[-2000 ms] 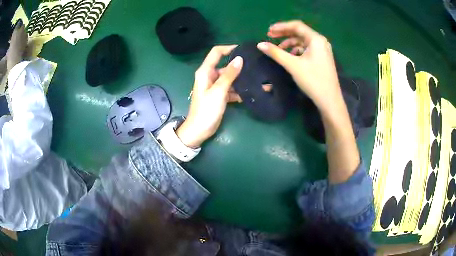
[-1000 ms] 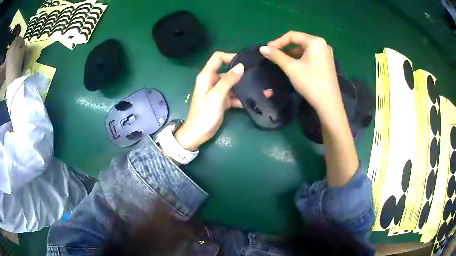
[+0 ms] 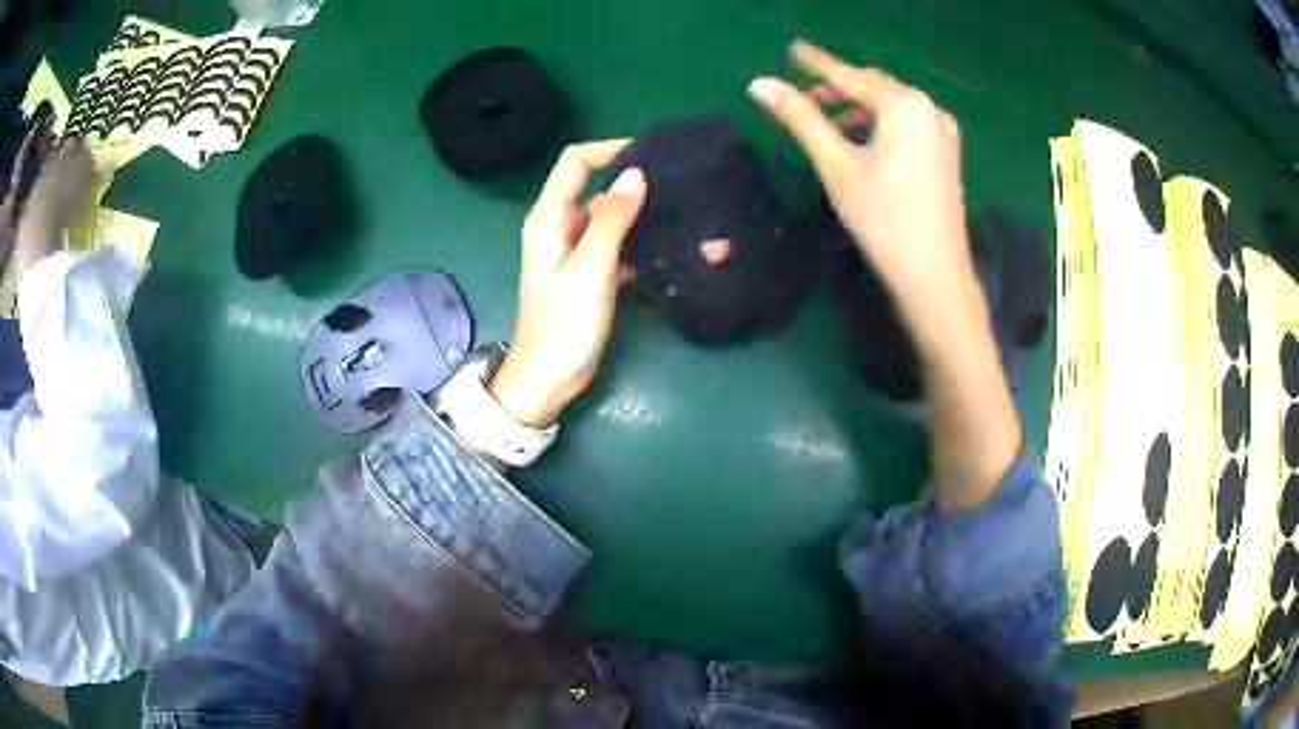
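Observation:
A black oval base plate (image 3: 705, 285) is held above the bench in the middle. A fingertip shows through its central cut-out. My left hand (image 3: 570, 285) grips its left edge, thumb on top and fingers partly hidden beneath. My right hand (image 3: 890, 171) is raised to the upper right of the plate, apart from it, thumb and fingers spread and holding nothing visible. A grey-violet base plate (image 3: 413, 321) with slots and two black patches lies face up at the left, beside my watch. Whether a pad sits on the held plate cannot be told.
Dark plates (image 3: 1014, 285) overlap behind my right forearm. Two black oval pieces (image 3: 494, 111) lie upper left. Yellow-and-white liner sheets (image 3: 1111, 370) with black ovals lie at right. A crescent-sticker sheet (image 3: 185, 93) lies far left, near a person in a white sleeve (image 3: 86, 342).
My right hand has let go of the plate's upper edge and lifted away from it. My left hand has moved slightly left with the plate, whose surface now looks matte rather than glossy.

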